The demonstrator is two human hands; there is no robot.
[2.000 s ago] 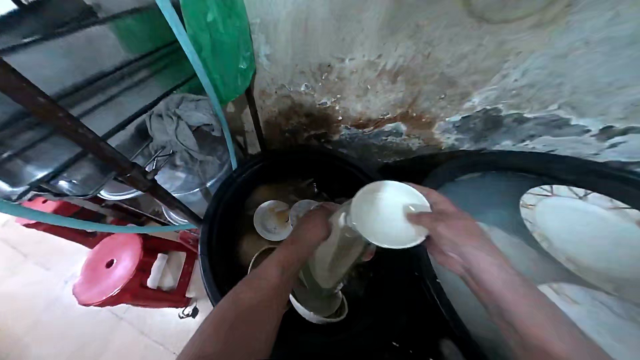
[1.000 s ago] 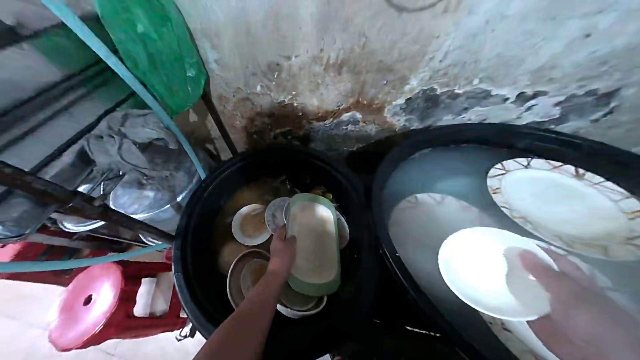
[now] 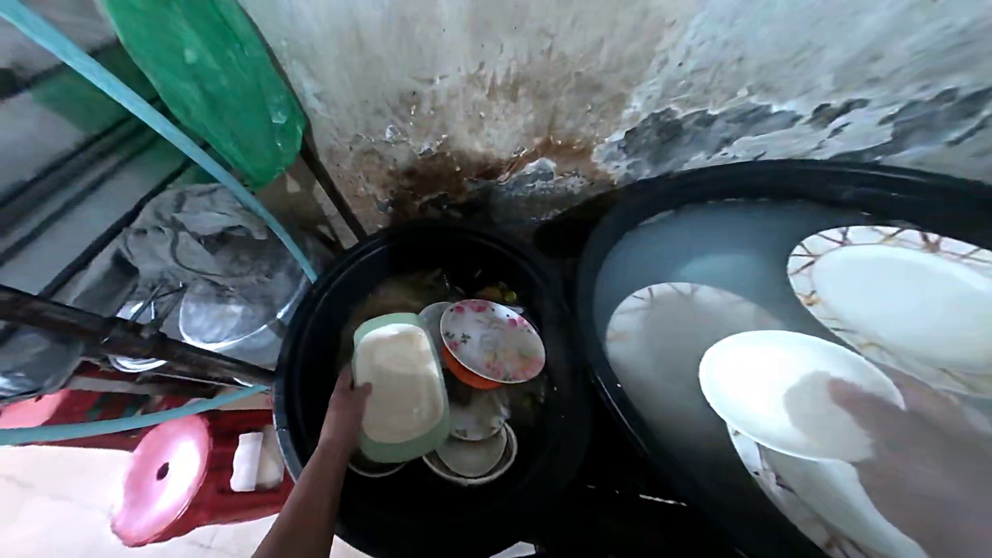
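My left hand (image 3: 346, 411) grips the left edge of a green rectangular dish (image 3: 401, 387) with a pale inside, held over the black tub (image 3: 288, 372) of used dishes. Beside it in that tub lie a floral plate (image 3: 493, 341), an orange dish (image 3: 467, 370) partly under it, and stacked bowls (image 3: 473, 457). At the right, my right hand (image 3: 907, 434), blurred, is on a small white plate (image 3: 783, 391) over the larger tub (image 3: 601, 310) of cloudy water. Large oval patterned plates (image 3: 907, 302) lie around it, some under the water. The right fingertips show only faintly.
A stained, peeling wall (image 3: 480, 93) stands behind both tubs. At left are a metal rack bar (image 3: 139, 337), a grey cloth (image 3: 194, 229), metal pots (image 3: 232, 310), a green plastic bag (image 3: 209, 85), a light blue hose (image 3: 170, 132) and a red-pink plastic stool (image 3: 167, 480).
My hands were close together over the dish tub; my right hand then moved right with the white plate to the water tub. The green dish has shifted left, and the floral plate now shows.
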